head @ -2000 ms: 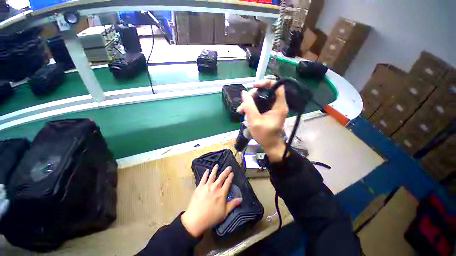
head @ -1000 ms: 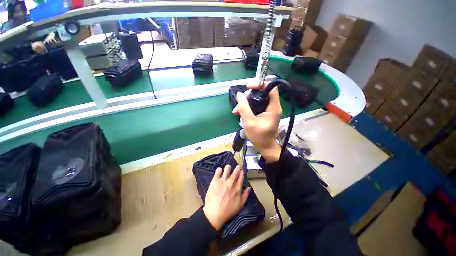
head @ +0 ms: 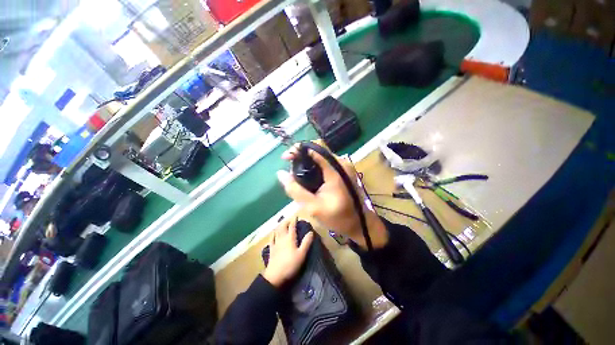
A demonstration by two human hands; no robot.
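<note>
A black ribbed speaker cabinet [head: 315, 296] lies on the cardboard-covered bench [head: 251, 275] in front of me. My left hand [head: 286, 255] rests spread on its far end and presses on it. My right hand [head: 324, 197] is closed around the black electric screwdriver [head: 307, 171], held upright above the cabinet's far end. The driver's lower part and tip are hidden behind my hands. Its thick black cable [head: 352, 185] loops down over my right wrist.
Stacked black cabinets [head: 152, 296] stand at left. A hammer [head: 431, 217], green-handled pliers [head: 452, 199] and a plastic bag of dark parts [head: 408, 155] lie at right. Beyond runs the green conveyor [head: 246, 209] with cabinets [head: 335, 122] and an orange-red end piece [head: 485, 70].
The view has tilted and turned, showing more of the tools at right. My right hand with the driver has moved left, over the cabinet's far end. My left hand has shifted towards that end.
</note>
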